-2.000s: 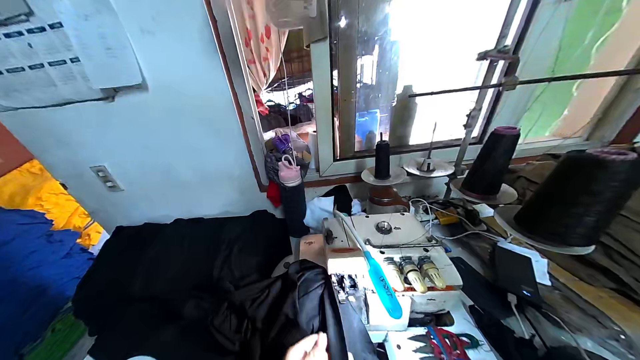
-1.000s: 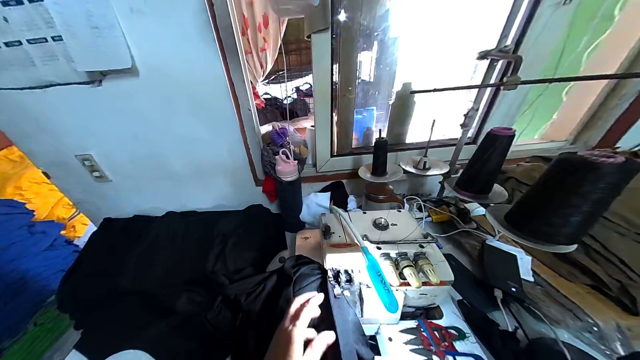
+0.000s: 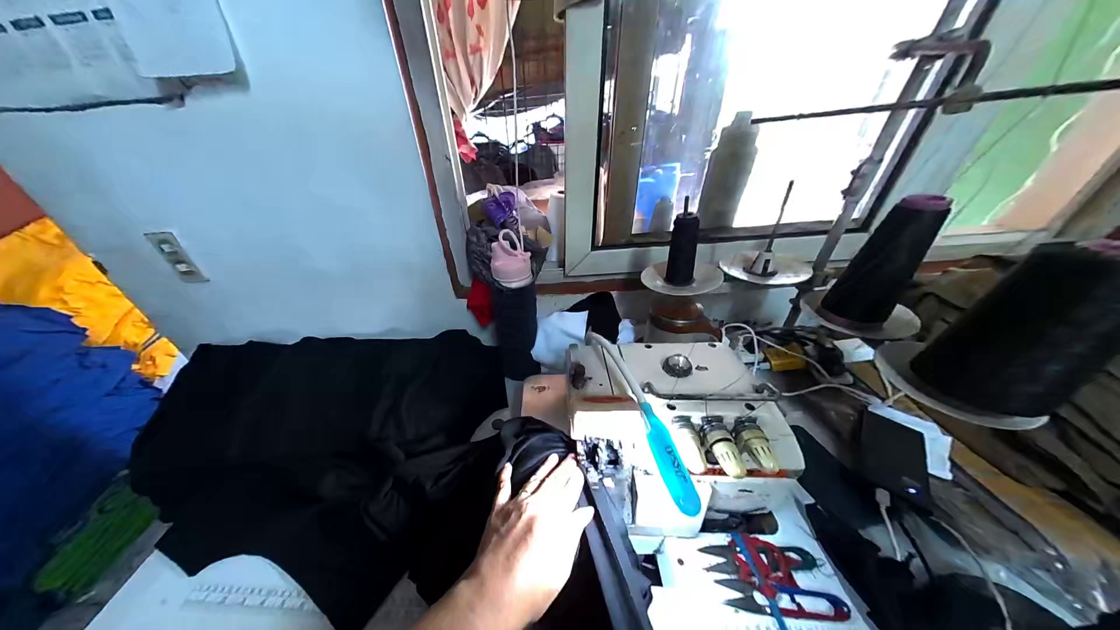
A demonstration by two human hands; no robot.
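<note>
My left hand lies palm down on bunched black fabric, its fingertips just left of the needle area of a white overlock sewing machine. It presses on the cloth; no grip shows. More black fabric spreads leftward over the table. A dark strip runs down beside the hand, at the machine's front. A blue-handled tool leans across the machine, near its tension dials. My right hand is out of view.
Thread snips with red and blue handles lie at the lower right. Black thread cones stand behind the machine. A black box with a cable lies at the right. Blue and yellow cloth is at the far left, below the wall outlet.
My left hand, only partly visible at the lower edge two seconds ago, has moved farther into view. Its fingers were spread one second ago and now lie on the black fabric beside the machine.
</note>
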